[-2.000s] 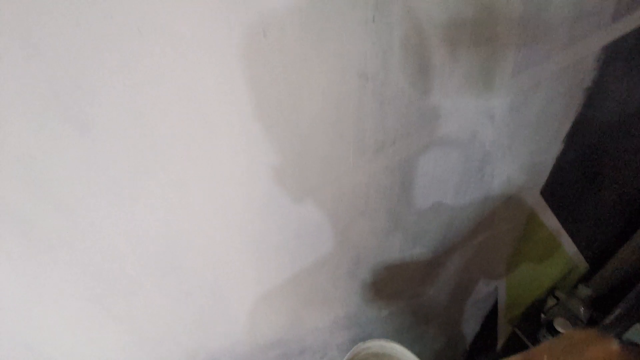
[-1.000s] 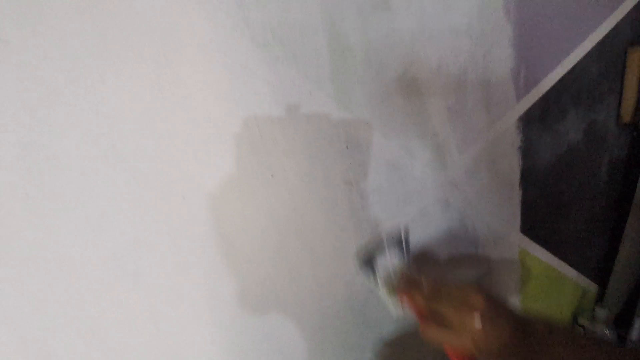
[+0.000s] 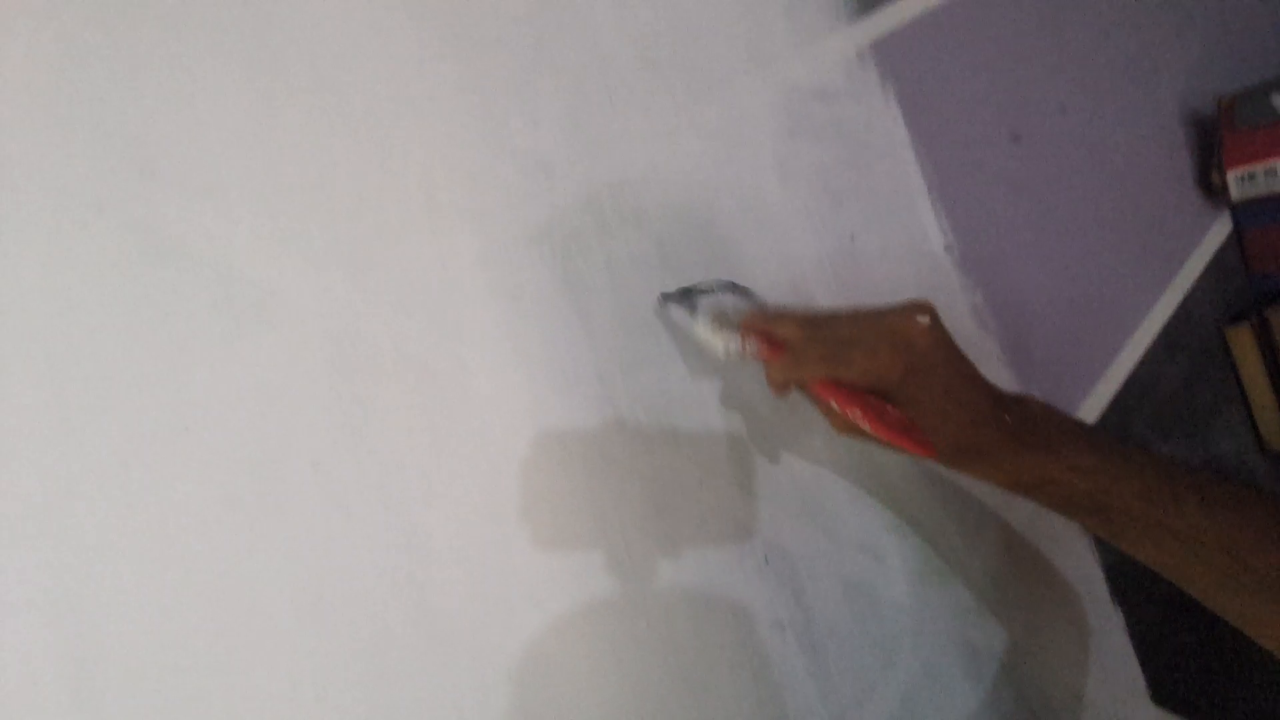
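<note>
From the right edge my right hand point(image 3: 880, 355) reaches in, closed around the red handle of a paintbrush point(image 3: 715, 325). White paint coats the brush's head, and its dark bristle tips lie against the whitish wall point(image 3: 300, 350). A few white specks are on the hand. Shadows of the arm and of a head fall on the wall below the brush. My left hand is not in view.
A purple painted panel point(image 3: 1040, 180) with white borders lies right of the white area, and a dark panel point(image 3: 1190, 350) below it. Stacked objects, red and blue point(image 3: 1250, 150), stand at the right edge, with a tan piece point(image 3: 1250, 370) below.
The brush and my right hand are higher in the picture than one second ago. The view has shifted; more of the purple panel shows. The white container rim seen two seconds ago is out of view.
</note>
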